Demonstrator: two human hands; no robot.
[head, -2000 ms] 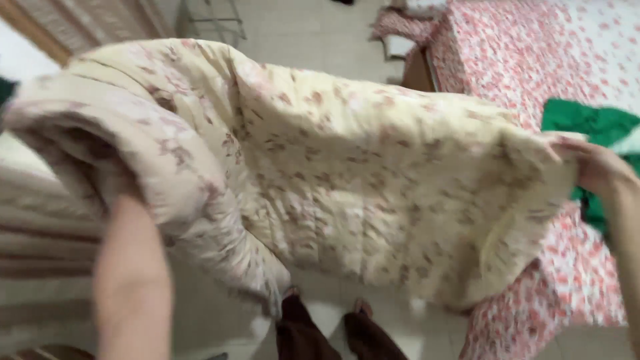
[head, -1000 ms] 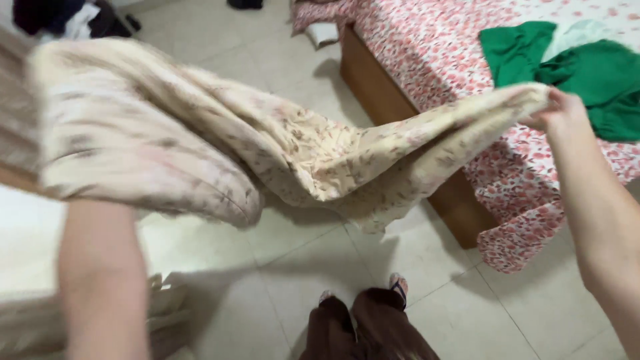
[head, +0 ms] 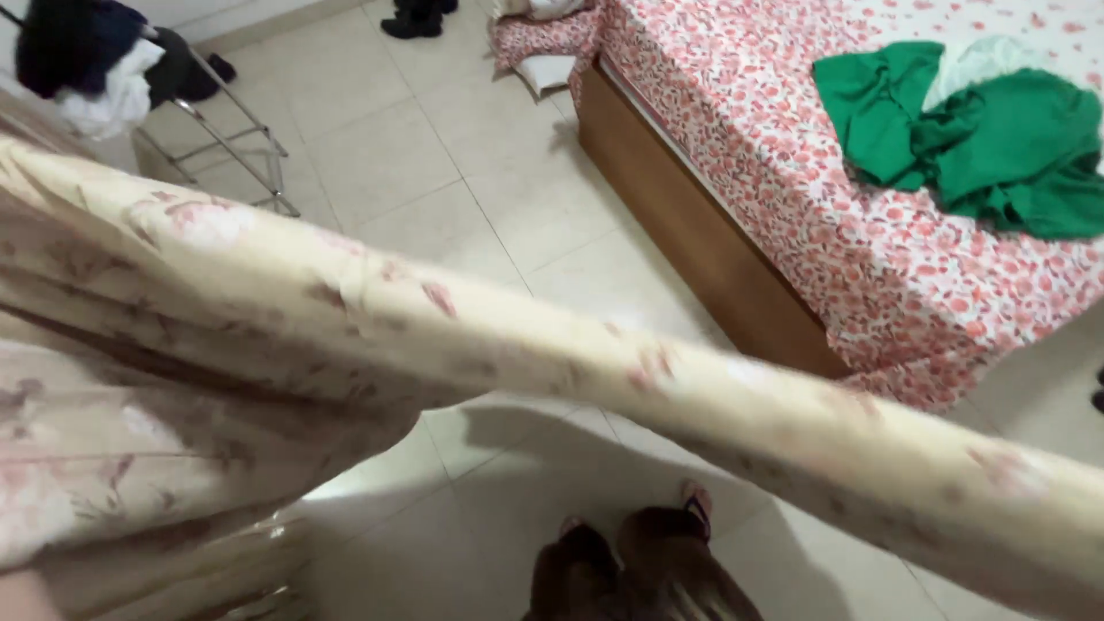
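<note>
A cream floral quilt (head: 517, 345) is stretched diagonally across the head view, from the upper left to the lower right edge. Its left part hangs in broad folds, and the rest is a narrow, taut band. At the lower left edge a bit of my left forearm (head: 30, 597) shows below the fabric; the hand itself is hidden or cut off. My right hand is outside the frame. Beyond the quilt, green cloth (head: 1009, 142) lies crumpled with a sheer whitish cloth (head: 987, 65) on the bed.
A bed with a red-and-white floral sheet (head: 776, 190) and wooden side (head: 707, 233) stands at the right. A metal-legged stand (head: 228, 138) holding clothes is at the upper left. Dark shoes (head: 414, 19) lie on the tiled floor (head: 466, 181). My feet, in sandals (head: 697, 504), are below.
The quilt, spread wide and then sagging between my hands, is now a taut diagonal band nearer the camera. My right hand, gripping its right end before, has left the view.
</note>
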